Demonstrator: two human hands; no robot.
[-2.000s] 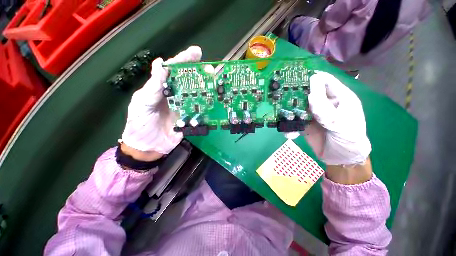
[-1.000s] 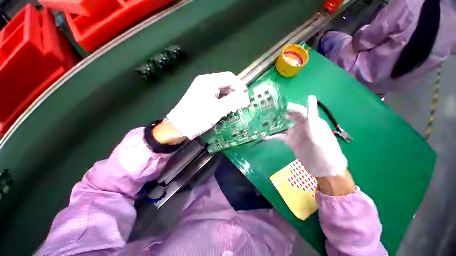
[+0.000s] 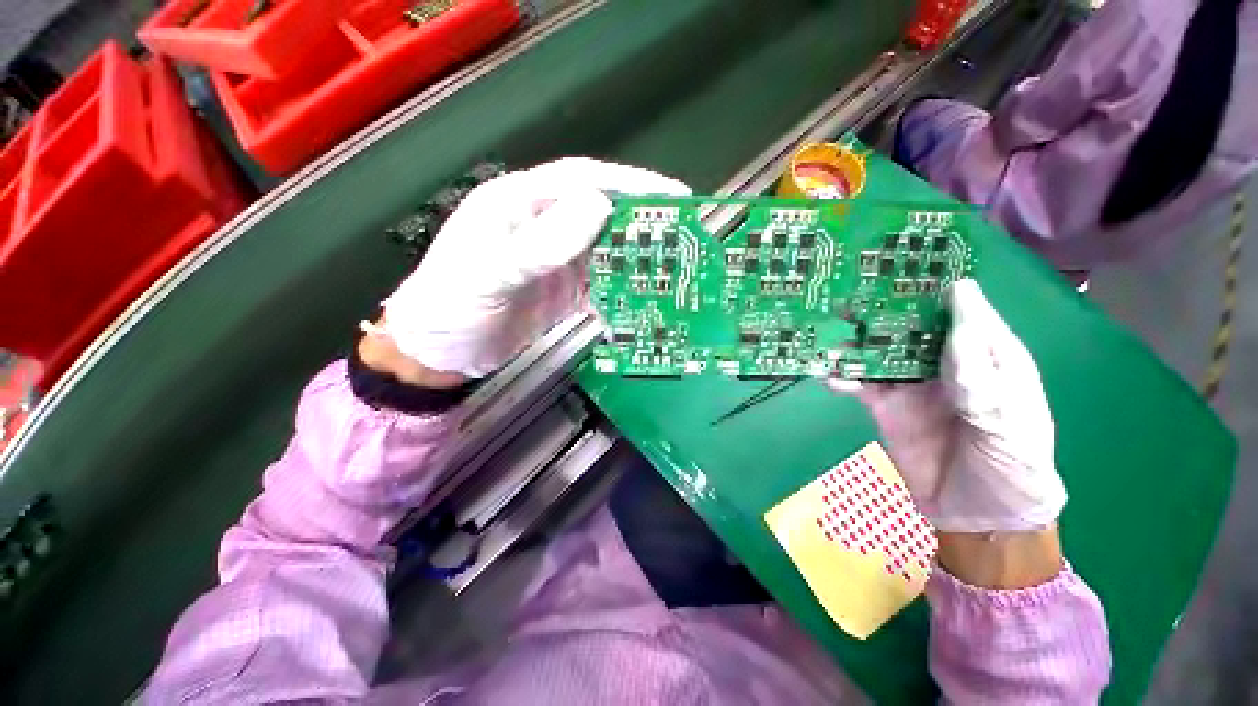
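A green circuit board (image 3: 780, 293) with three repeated sections is held up over the bench mat, its flat-chip face towards me. My left hand (image 3: 513, 262), in a white glove, grips its left end. My right hand (image 3: 982, 414), also gloved, grips its right end and lower right edge. A yellow label sheet with rows of small red marks (image 3: 862, 538) lies on the green mat (image 3: 1117, 455). Thin dark tweezers (image 3: 756, 400) show below the board, partly hidden by it.
A yellow tub (image 3: 825, 171) stands behind the board at the mat's corner. The green conveyor (image 3: 311, 324) runs on the left, with a dark board (image 3: 421, 218) partly behind my left hand. Red bins (image 3: 104, 207) are beyond it. Another person's pink sleeve (image 3: 1055, 152) is at top right.
The board has turned over: its tall-part side showed first, then it was tilted between my hands, and now the flat-chip side faces me. The cutters seen on the mat are now hidden.
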